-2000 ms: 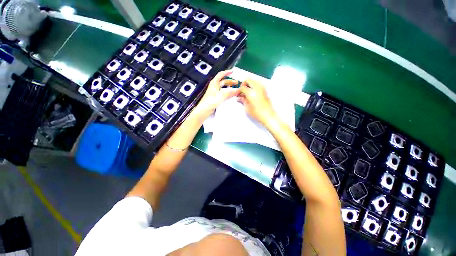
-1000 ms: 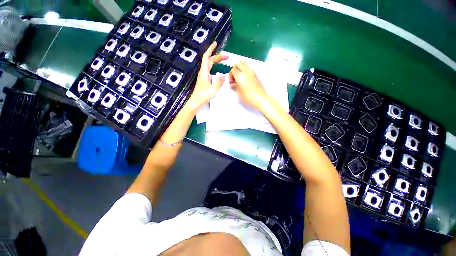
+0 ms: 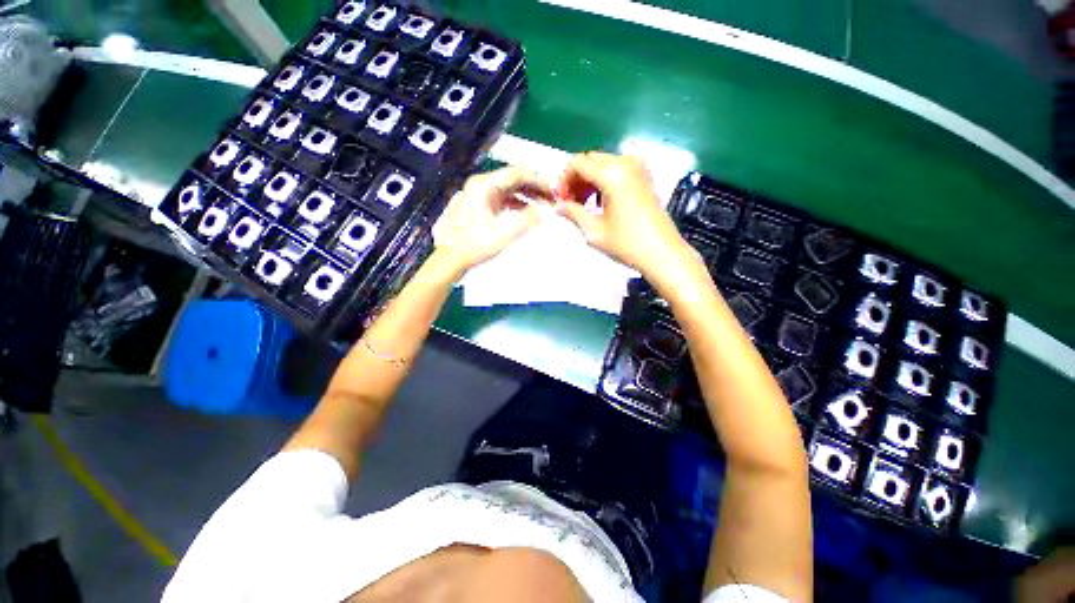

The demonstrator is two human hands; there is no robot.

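My left hand (image 3: 486, 214) and my right hand (image 3: 613, 206) meet at the fingertips above white paper sheets (image 3: 548, 269). The fingers are pinched close together; whatever lies between them is too small and hidden to tell. To the left, a stack of black blister trays (image 3: 454, 159) has a top tray nearly full of silver housings (image 3: 358, 232) with round dark centres. To the right, a black work tray (image 3: 754, 265) has silver housings (image 3: 874, 312) in its right columns and empty pockets in its left columns. My right forearm passes over its left part.
The trays and paper lie on a long green bench (image 3: 707, 94) with a white strip. A blue stool (image 3: 218, 356) stands below at left, near dark trays (image 3: 41, 283). A white fan (image 3: 24, 71) is at the upper left. Part of a hand or arm (image 3: 1049, 583) shows at the lower right edge.
My hands were apart a second ago and now meet at the fingertips. The trays appear shifted left in the view. The filled pockets look the same.
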